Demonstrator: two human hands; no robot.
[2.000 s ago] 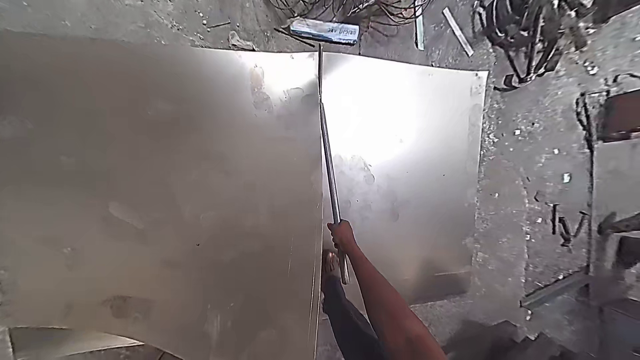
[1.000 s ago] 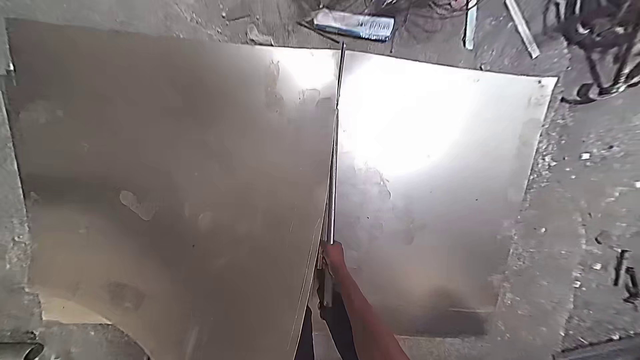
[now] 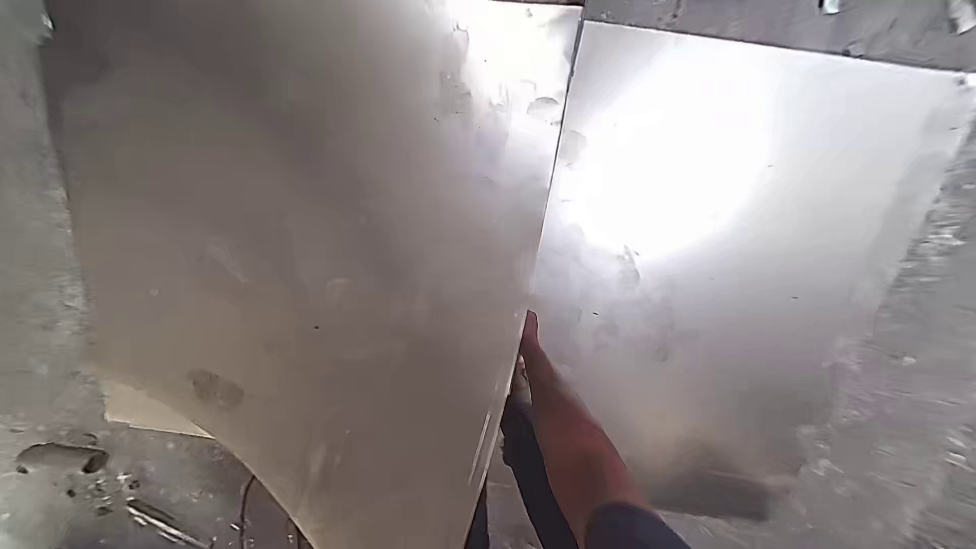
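Observation:
A large metal sheet (image 3: 305, 252) fills the left and middle of the head view, its right edge overlapping another shiny sheet (image 3: 724, 328). At that edge is my right hand (image 3: 529, 335), a thumb-like part showing and most fingers hidden by the left sheet. What it grips, if anything, cannot be seen. The sleeved right arm reaches up from the bottom. My left hand is not in view. The long metal bar of the earlier frames does not show now.
A foot (image 3: 521, 385) and a dark-trousered leg stand beside my right arm, at the seam. Rough concrete floor (image 3: 915, 381) surrounds the sheets. Bits of debris and a thin metal strip (image 3: 164, 522) lie at the lower left. A curved sheet edge runs there too.
The long bar that my right hand held along the seam no longer shows. My right hand is now partly behind the left sheet's edge. The view has moved closer to the sheets.

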